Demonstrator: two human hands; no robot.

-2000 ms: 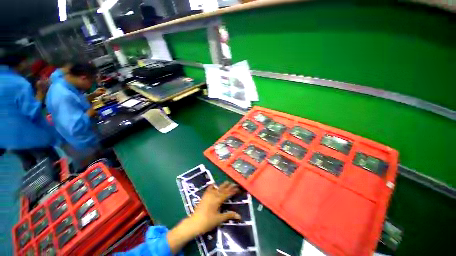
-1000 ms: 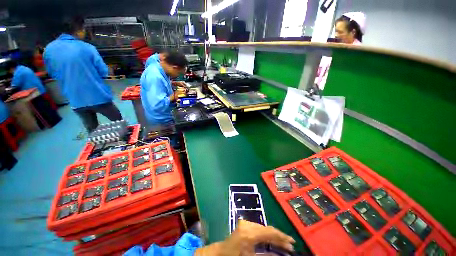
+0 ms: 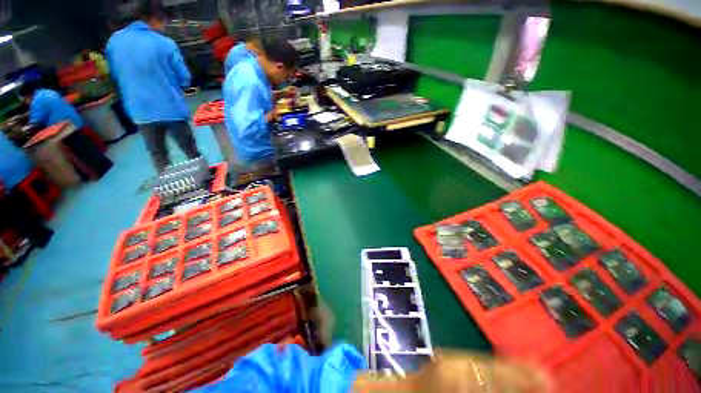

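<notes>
A stack of sticker sheets (image 3: 396, 298), black panels with white edges, lies lengthwise on the green bench in front of me. My left hand (image 3: 453, 374) is blurred and cut off by the bottom edge, with a blue sleeve at its left. It covers the near end of the sheets; its fingers cannot be made out. The red tray (image 3: 492, 322) lies to the right, with green-grey circuit boards (image 3: 565, 309) in its pockets. My right hand is not in view.
Stacked red trays (image 3: 201, 285) filled with boards stand left of the bench edge. Instruction sheets (image 3: 509, 130) hang on the green partition (image 3: 630, 84). A pale strip (image 3: 357, 153) lies farther up the bench. A person in a blue smock (image 3: 247, 104) works beyond; another stands behind (image 3: 146, 73).
The view has swung left, bringing in the stacked trays and floor. My left hand has moved from over the sheets towards the bottom edge and is now more blurred.
</notes>
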